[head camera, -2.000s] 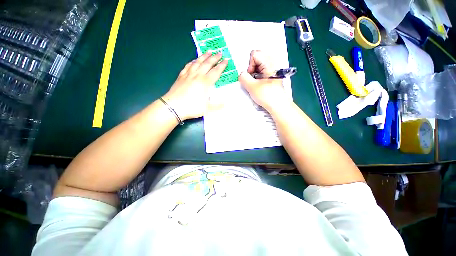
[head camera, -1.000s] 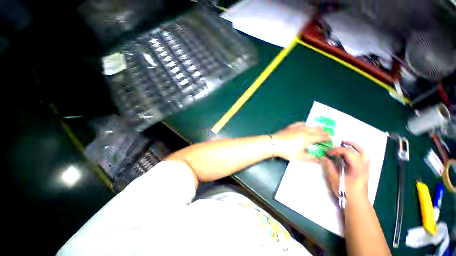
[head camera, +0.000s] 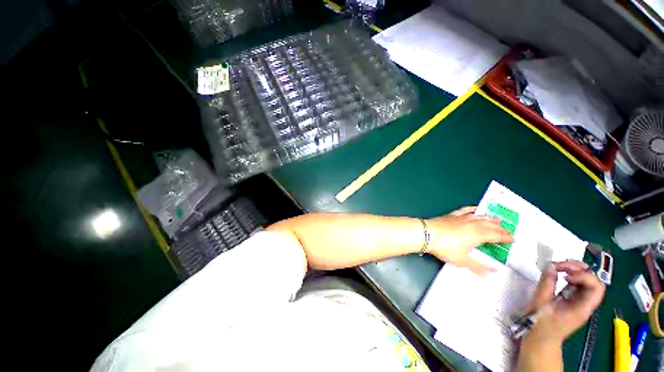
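White printed record sheets (head camera: 466, 298) lie on the green bench at the lower right. A green sticker strip (head camera: 504, 221) lies on them. My left hand (head camera: 466, 238) rests flat, fingers spread, over the strip's lower left part and the paper. My right hand (head camera: 571, 298) is over the sheets' right side, fingers bent around a thin pen (head camera: 522, 325). The pen is blurred and its tip is hard to make out.
A wrapped blister tray (head camera: 306, 98) with a white label lies at upper left. Papers (head camera: 437, 47) and a red basket (head camera: 550, 109) are at the back, a fan (head camera: 646, 140) at right. A caliper (head camera: 603, 267), yellow knife (head camera: 621, 345) and blue marker (head camera: 639, 346) lie at right.
The view has swung left, bringing the blister tray and the floor into sight. My right hand has moved away from the green strip towards the sheets' right edge. My left hand stays by the strip.
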